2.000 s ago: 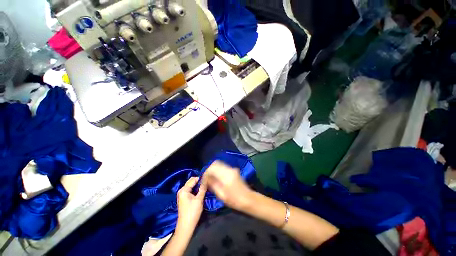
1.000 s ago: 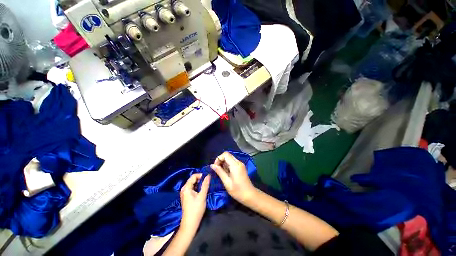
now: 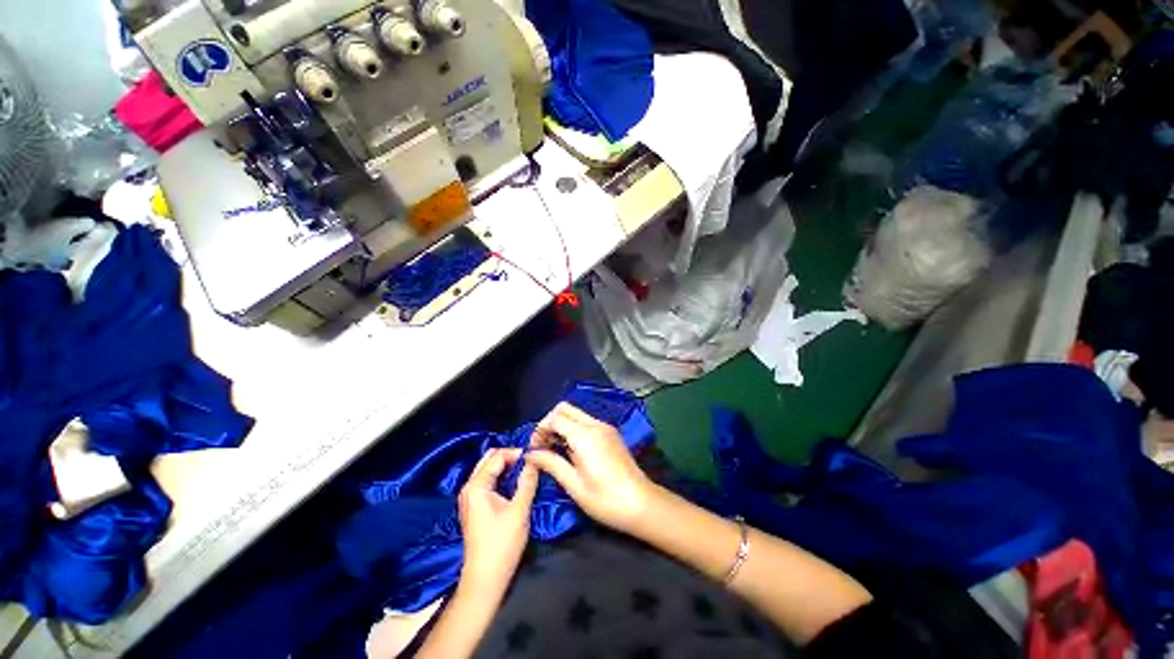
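Observation:
A shiny royal blue garment piece (image 3: 431, 470) lies bunched in my lap under both hands. My left hand (image 3: 496, 509) is on its near left part, thumb and index finger pinched together at the fabric. My right hand (image 3: 590, 466) is beside it, with its fingertips pinched close to the left fingertips. A narrow bit of blue fabric appears to sit between the fingertips; any thread or small tool there is too small to tell.
The cream overlock machine (image 3: 399, 142) stands on the white table (image 3: 309, 425) ahead. A blue garment pile (image 3: 97, 348) lies at the left. Red thread (image 3: 567, 299) hangs at the table edge. Plastic bag (image 3: 695, 315) and more blue fabric (image 3: 991, 476) are at the right.
My right hand, blurred in motion over the left earlier and then slightly apart from it, has come back so the fingertips of both hands are close together. The view has shifted slightly.

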